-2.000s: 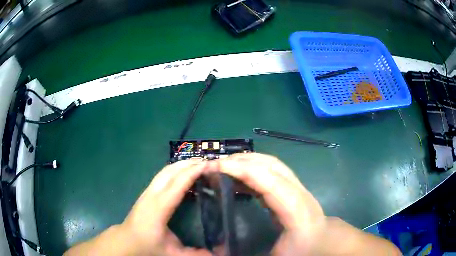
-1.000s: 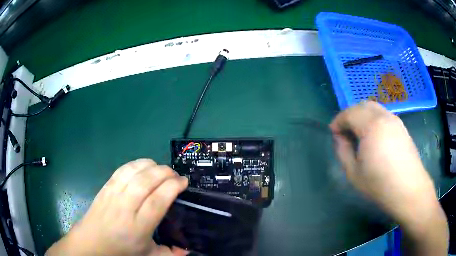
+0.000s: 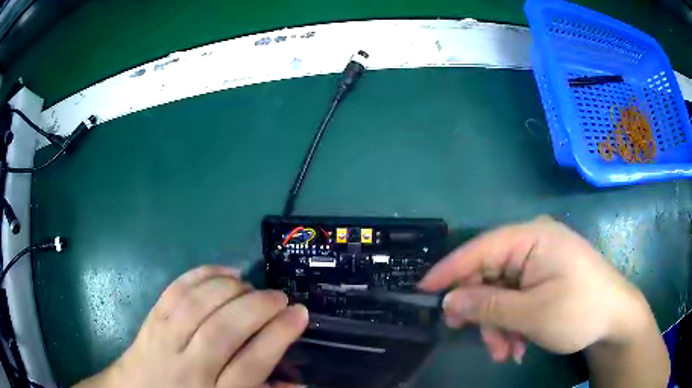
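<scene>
The main board point(image 3: 394, 265) sits in its black housing on the green mat, its pigtail cable point(image 3: 322, 140) running up from the top left edge. My left hand point(image 3: 228, 326) holds the dark LCD screen module point(image 3: 357, 364) by its left side, tilted over the board's lower edge, with a white strip near its top. My right hand point(image 3: 531, 295) pinches a slim tool, tweezers or spudger point(image 3: 410, 298), blurred, its tip near the white FPC connector point(image 3: 345, 287) mid-board. The ribbon cable cannot be made out.
A blue plastic basket point(image 3: 565, 136) with rubber bands point(image 3: 631, 136) and a black strip point(image 3: 596, 80) stands at upper right. A white strip point(image 3: 410, 47) crosses the mat. Cabled units point(image 3: 15, 250) with loose cable ends point(image 3: 57, 243) line the left edge.
The screen has come down from upright between both hands to lie over the board's lower edge. My right hand has picked up the slim tool from the mat and brought it to the board.
</scene>
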